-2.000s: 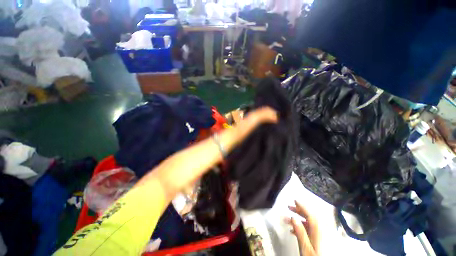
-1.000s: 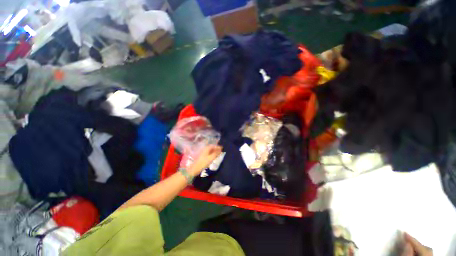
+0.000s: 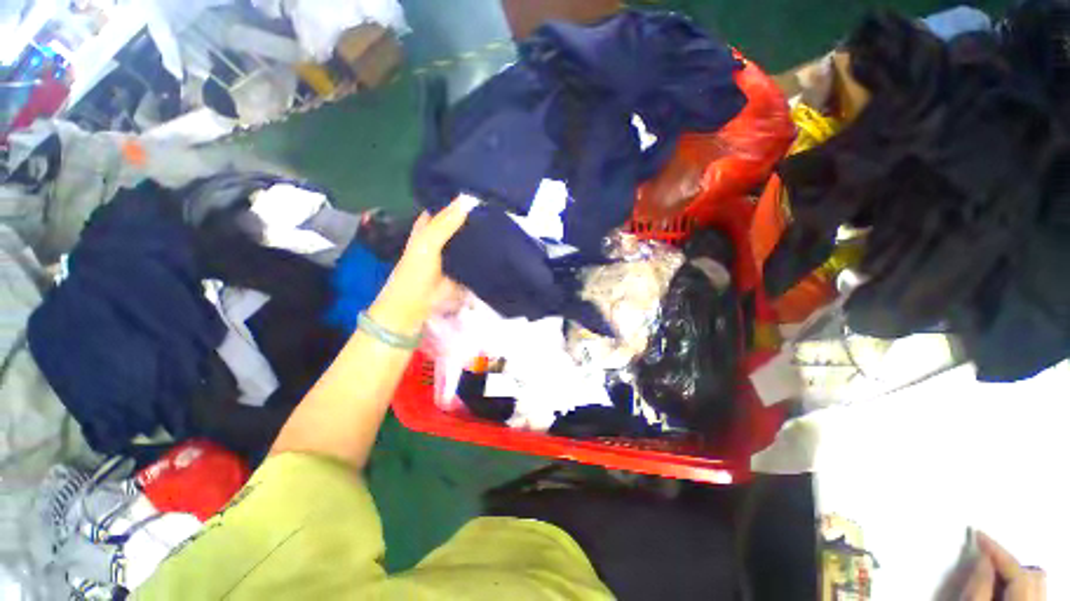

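A red plastic basket (image 3: 563, 453) stands on the floor in front of me. It holds a clear crumpled bag (image 3: 624, 308), a shiny black plastic bag (image 3: 686, 340) and white scraps (image 3: 534, 352). A navy garment (image 3: 587, 106) lies over its far side. My left hand (image 3: 437, 261) grips a navy piece (image 3: 499, 264) at the basket's left side, thumb at its upper edge. My right hand (image 3: 997, 575) is at the bottom right, cut off by the frame edge, over the white table (image 3: 939, 470); its fingers are bent, and whether it holds anything is unclear.
A navy garment pile (image 3: 123, 317) with white pieces lies at the left, beside a red item (image 3: 194, 479). Dark cloth (image 3: 939, 176) is heaped at the right, behind the table. A red-orange bag (image 3: 733, 153) sits at the basket's far right. White scraps and a cardboard box (image 3: 370, 53) are at the far left.
The left hand released the dark cloth at the right and moved to the basket, first at the clear bag. It now lifts a navy piece, exposing white scraps. The view turned down and left.
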